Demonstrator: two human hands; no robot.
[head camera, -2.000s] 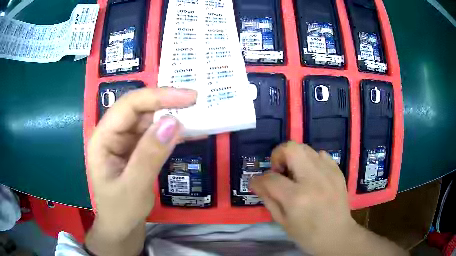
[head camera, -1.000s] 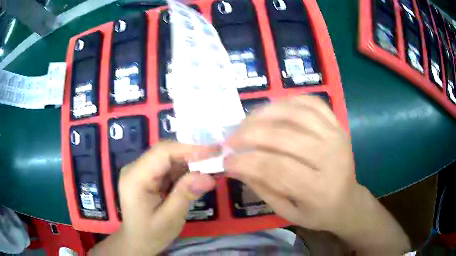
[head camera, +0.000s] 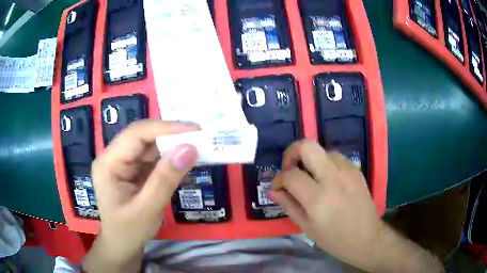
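My left hand (head camera: 144, 181) holds the end of a white label strip (head camera: 189, 69) between thumb and fingers. The strip runs up out of the frame over the phone tray (head camera: 240, 226), with faint print and a printed label near its end. My right hand (head camera: 326, 197) has its fingertips pinched at the battery bay of a black phone (head camera: 272, 138) in the front row. Whether a small label is at those fingertips is hidden. A phone to its left (head camera: 200, 194) shows a white label in its bay.
The red-orange tray holds two rows of open-backed phones on a dark green surface (head camera: 427, 138). A barcode strip (head camera: 26, 69) lies at the left. Another tray of phones (head camera: 435, 45) is at the upper right.
My hands were together at the strip end a second ago. My right hand has moved apart, down to the phone's bay. The view has shifted over the tray.
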